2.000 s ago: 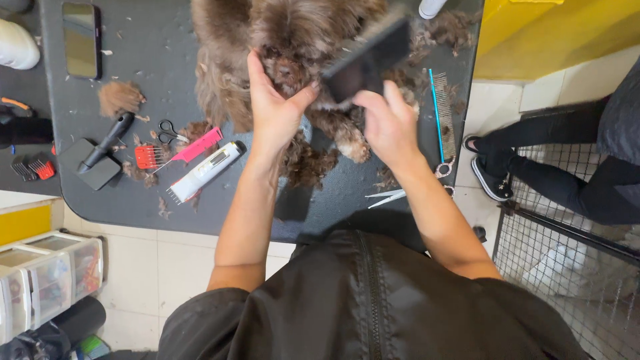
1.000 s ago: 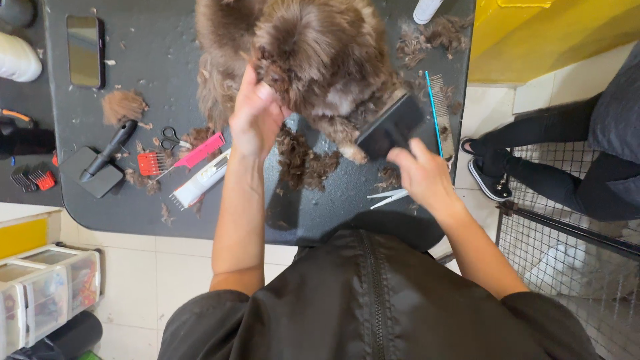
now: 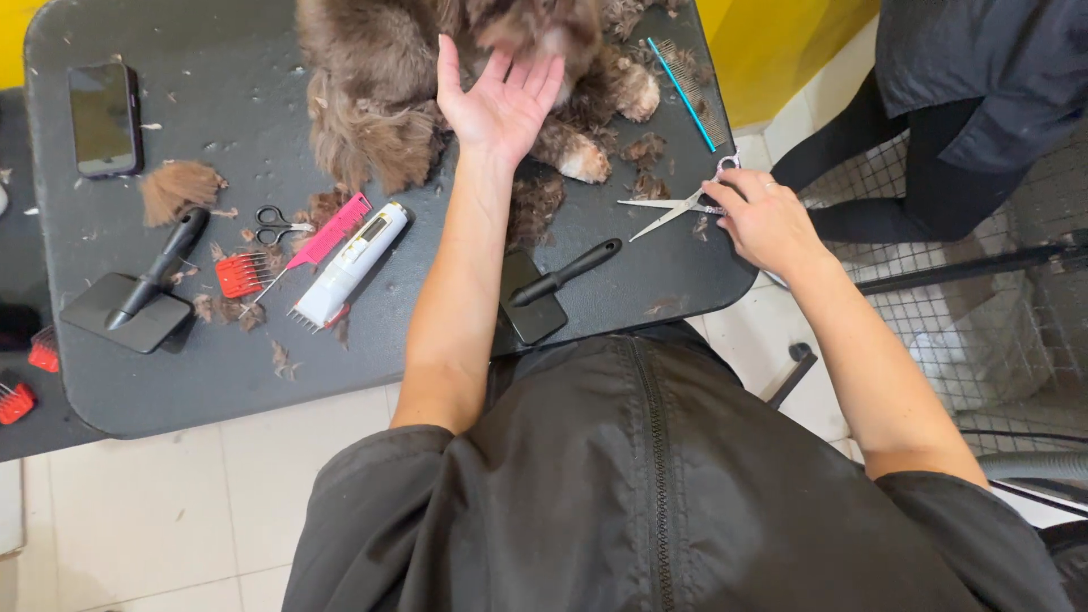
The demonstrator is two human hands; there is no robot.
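Note:
A brown long-haired dog [image 3: 374,76] is on the black grooming table [image 3: 340,374], its head cut by the top edge of the view. My left hand [image 3: 501,106] is palm up under the dog's muzzle, fingers apart, its tips at the fur. At the table's right edge, my right hand [image 3: 761,212] has its fingers on the handles of grooming scissors [image 3: 667,212], whose blades are spread and point left. A slicker brush [image 3: 540,297] lies pad down beside my left forearm. Above the scissors is a metal comb with a blue spine [image 3: 684,93].
White clippers [image 3: 353,263], a pink rat-tail comb [image 3: 327,234], small black scissors [image 3: 276,225], a red clipper guard [image 3: 244,274], another slicker brush [image 3: 140,297] and a phone [image 3: 104,119] lie at left among cut hair. A person in dark clothes [image 3: 918,153] stands at right, beside a wire mesh panel.
The brush that was in my right hand now lies on the table near its front edge. My right hand has moved to the scissors. My left hand has turned palm up.

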